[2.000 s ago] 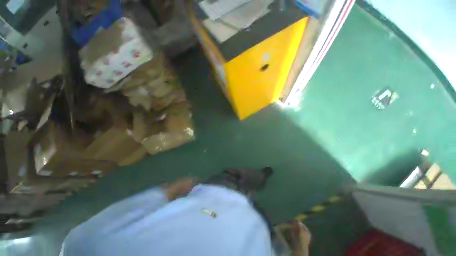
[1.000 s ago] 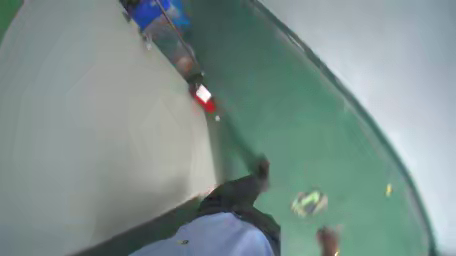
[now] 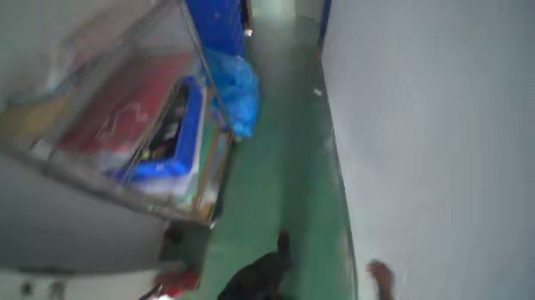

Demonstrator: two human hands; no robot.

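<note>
My right hand shows small and blurred at the bottom right edge, in front of the pale wall; I cannot tell whether its fingers are open or closed. My left hand is not in view. At the left stands a metal-framed rack or cart. In it lie a blue crate with small dark and mixed items inside, and a red sheet or cover. A blue plastic bag hangs or rests at its far side.
A green floor strip runs ahead between the rack and a long pale wall. Blue stacked crates or a blue panel stand beyond the bag. A red object is at the lower left. My dark shoe is on the floor.
I have walked on past the yellow cabinet and cartons, then the plain pale panel. The rack and blue bag are now close at the left. My left hand has left the view.
</note>
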